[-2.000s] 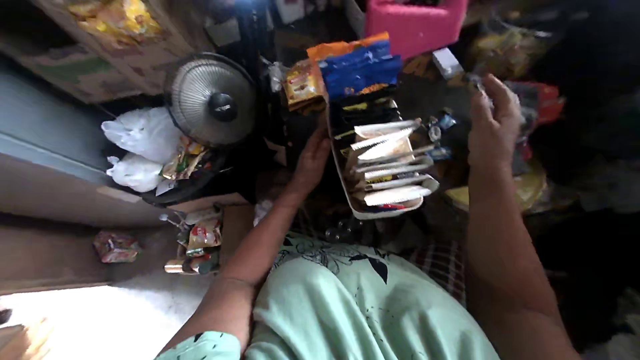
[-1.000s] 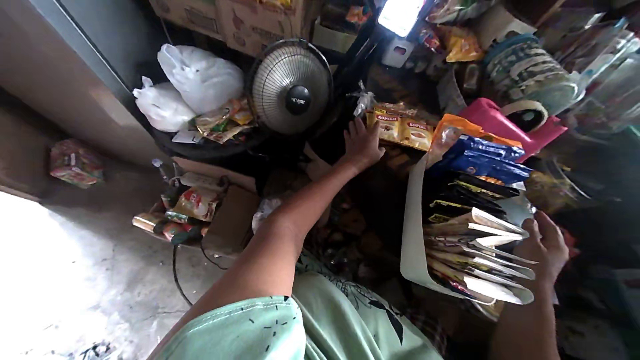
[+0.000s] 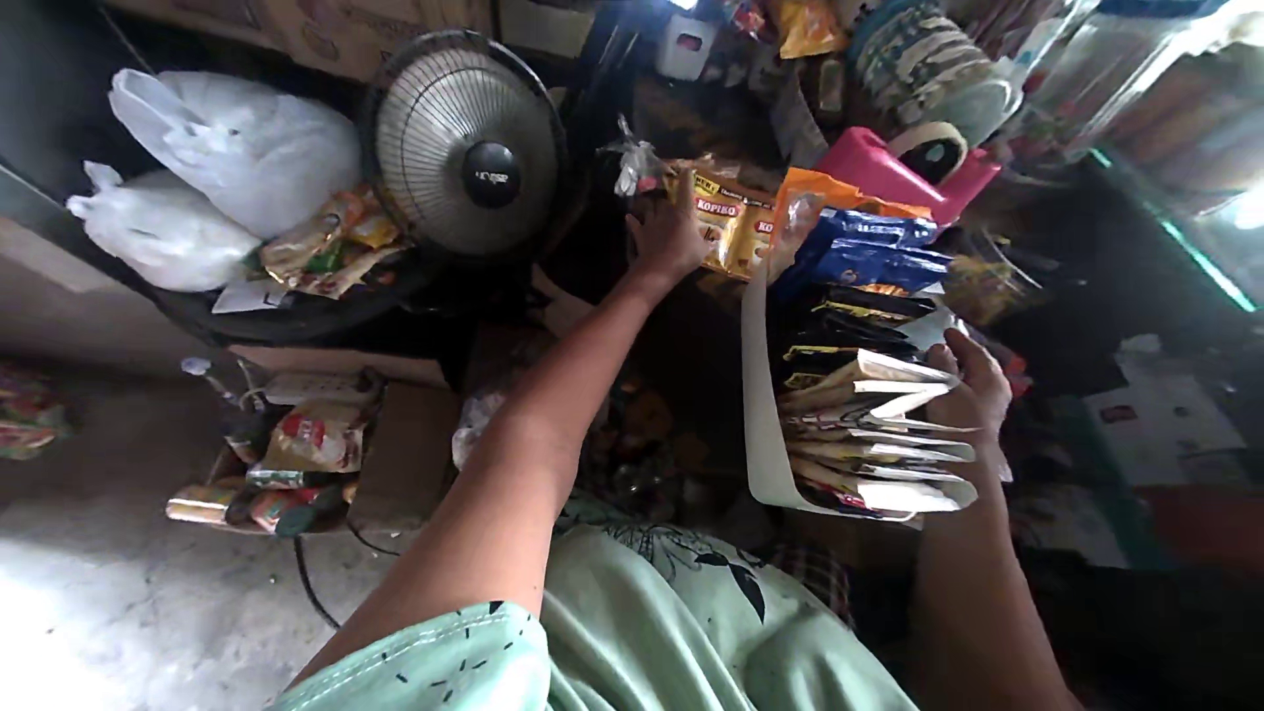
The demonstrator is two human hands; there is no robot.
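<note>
My left hand (image 3: pixel 673 235) lies on the near left edge of a strip of yellow Kopiko coffee sachets (image 3: pixel 729 219); whether its fingers grip them cannot be told. To the right stands a white plastic container (image 3: pixel 765 395) filled with upright sachets: orange ones at the far end, then blue packets (image 3: pixel 874 249), black packets (image 3: pixel 854 321) and pale packets (image 3: pixel 874 425) nearest me. My right hand (image 3: pixel 973 385) is at the container's right side, fingers bent against its rim or packets; its grip is partly hidden.
A fan (image 3: pixel 464 148) stands at the upper left beside white plastic bags (image 3: pixel 242 148). Below is a cardboard box (image 3: pixel 405 454) with packets and bottles. A pink plastic container (image 3: pixel 879 178) sits behind the sachets, near a patterned round container (image 3: pixel 928 69). A cable hangs by the box.
My left hand has moved from the container's left side to the yellow sachets. The right hand, raised apart from the container two seconds ago, is now at its right side. The view has shifted.
</note>
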